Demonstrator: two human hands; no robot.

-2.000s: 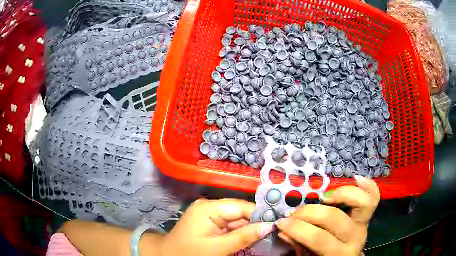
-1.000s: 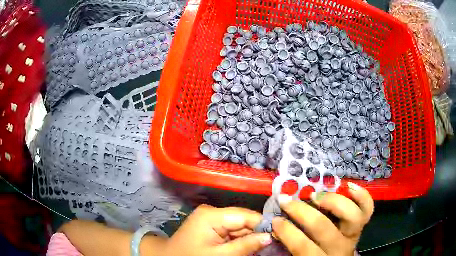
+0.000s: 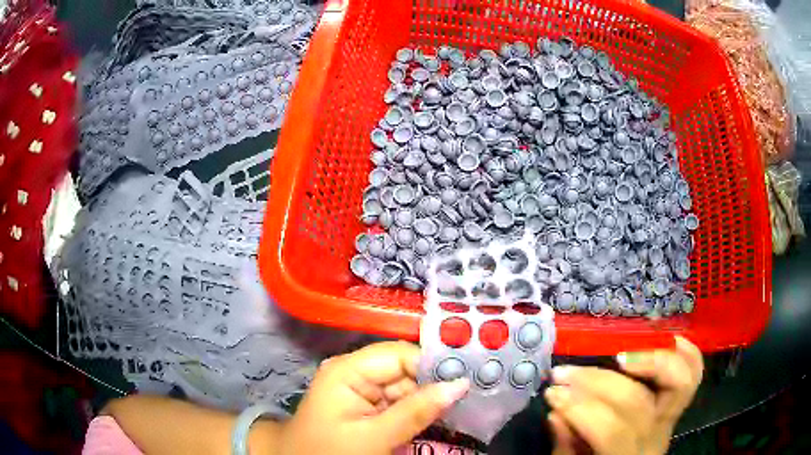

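Note:
A grey moulded sheet hangs over the near rim of the red basket. Its far part has empty round holes; its near part still bears several raised domes. My left hand grips the sheet's left edge, thumb on top near a dome. My right hand is at the sheet's right edge, fingers curled; whether it grips the sheet or a loose cap cannot be told. Many loose grey rubber caps lie in the basket.
Unpicked domed sheets are piled left of the basket, with waste webs below them. Red patterned fabric is at far left. A bag of orange-pink parts and a crumpled beige item are at right.
The sheet has moved left and now lies flatter, showing more domes. My right hand has moved right, to the sheet's edge. My left hand has shifted slightly and up.

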